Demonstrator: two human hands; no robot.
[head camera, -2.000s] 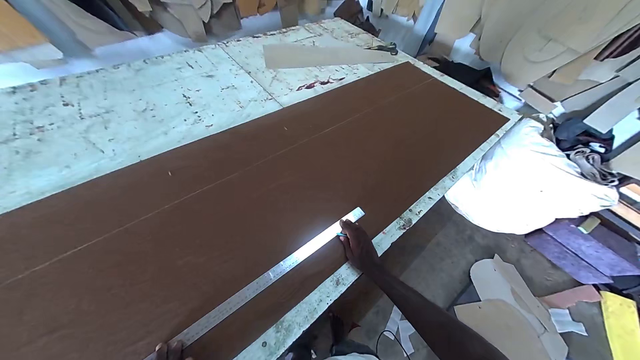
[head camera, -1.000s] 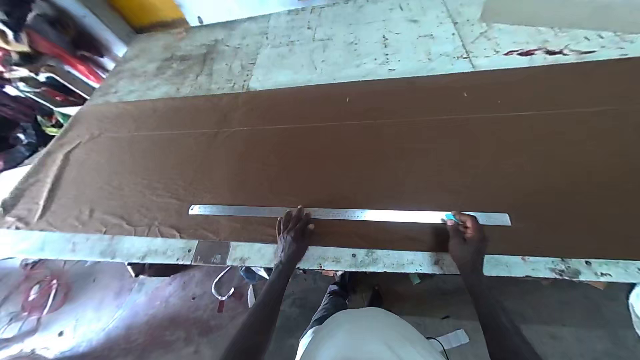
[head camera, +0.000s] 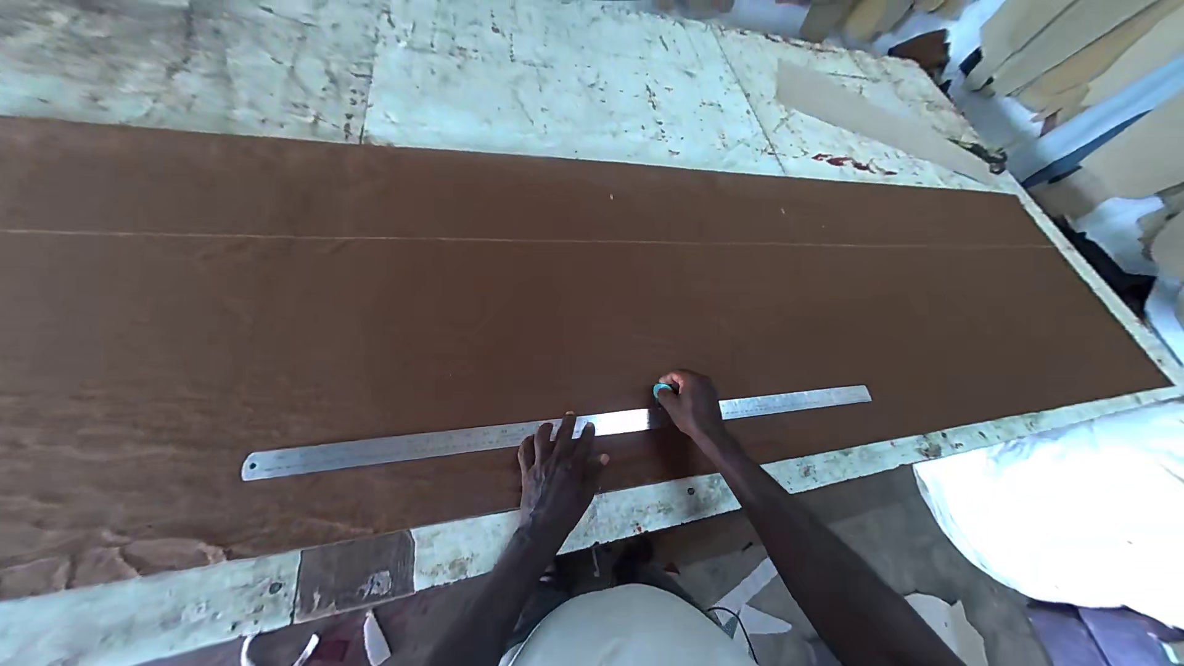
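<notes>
A long steel ruler (head camera: 370, 453) lies on a brown sheet of fabric or leather (head camera: 462, 314) spread over the worktable. My left hand (head camera: 560, 472) presses on the ruler near its middle, fingers spread on the metal. To its right, my right hand (head camera: 692, 405) pinches a small turquoise piece, perhaps tailor's chalk (head camera: 661, 390), at the ruler's far edge, with the wrist crossing over the ruler. A thin pale line runs lengthwise across the sheet beyond the ruler.
The worn, pale worktable (head camera: 555, 83) shows beyond the sheet and along its near edge. A flat grey-beige strip (head camera: 869, 116) lies at the back right. Hanging pattern pieces (head camera: 1064, 46) stand past that corner. A white sack or cloth (head camera: 1064, 509) is at the lower right.
One second ago my right hand was near the ruler's right end; now it is closer to my left hand. The view has swung left, then partly back right.
</notes>
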